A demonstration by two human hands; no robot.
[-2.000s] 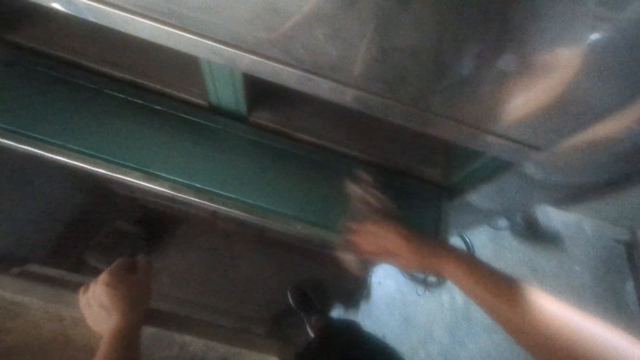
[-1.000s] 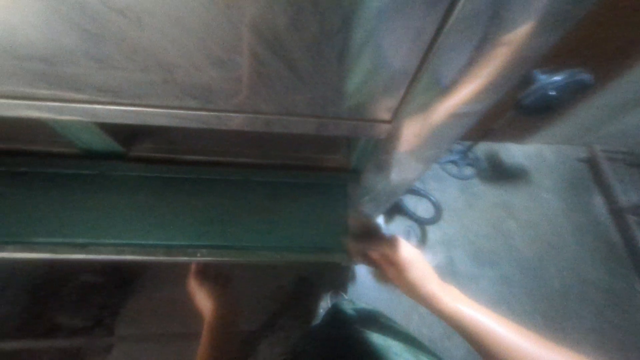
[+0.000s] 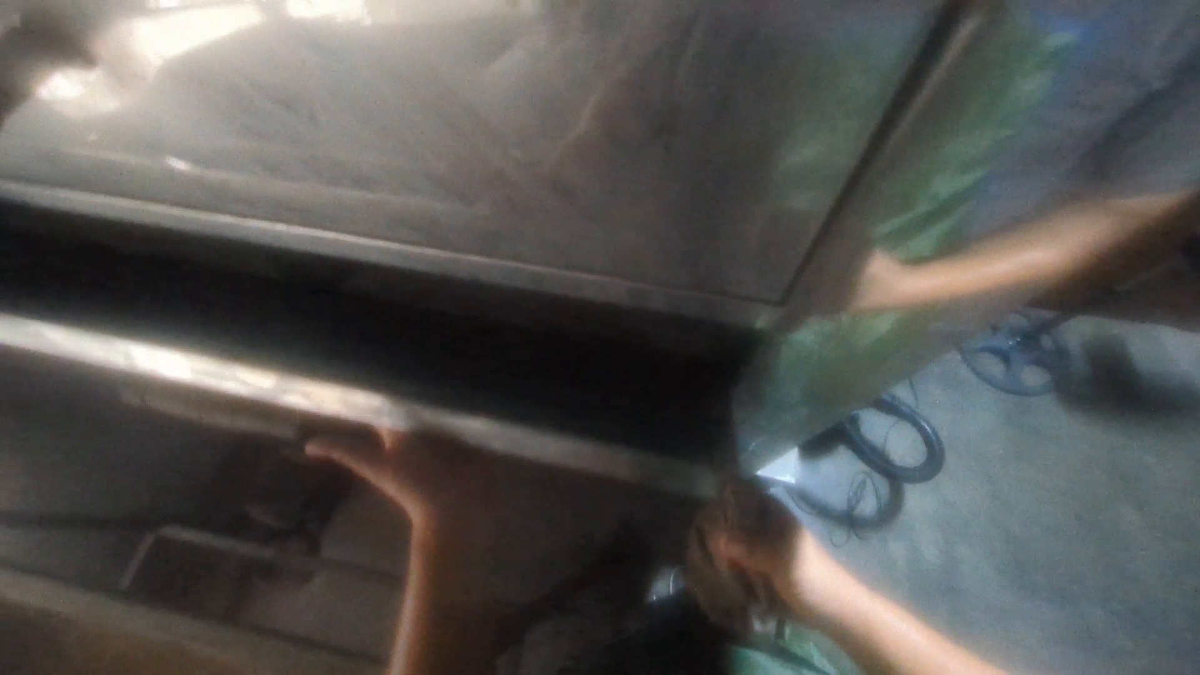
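Observation:
A shiny metal cabinet or casing (image 3: 487, 159) fills the upper view, its surface reflecting an arm and green clothing. Below it runs a dark gap, bounded by a pale metal edge (image 3: 225, 375). My left hand (image 3: 394, 469) is against the underside of that edge, thumb spread to the left; its other fingers are in shadow. At the right end of the edge, by the cabinet's corner, my right hand (image 3: 764, 539) is closed around a crumpled brownish cloth (image 3: 717, 562). The picture is blurred.
On the grey floor (image 3: 1059, 487) at the right lie a coiled dark hose or cable (image 3: 900, 441) and a spoked wheel-like object (image 3: 1017, 354). A pale rail or ledge (image 3: 56, 600) crosses the lower left.
The green inner surface seen below the cabinet earlier now shows as a dark gap. My left hand has moved right along the front edge since two seconds ago. The view has shifted.

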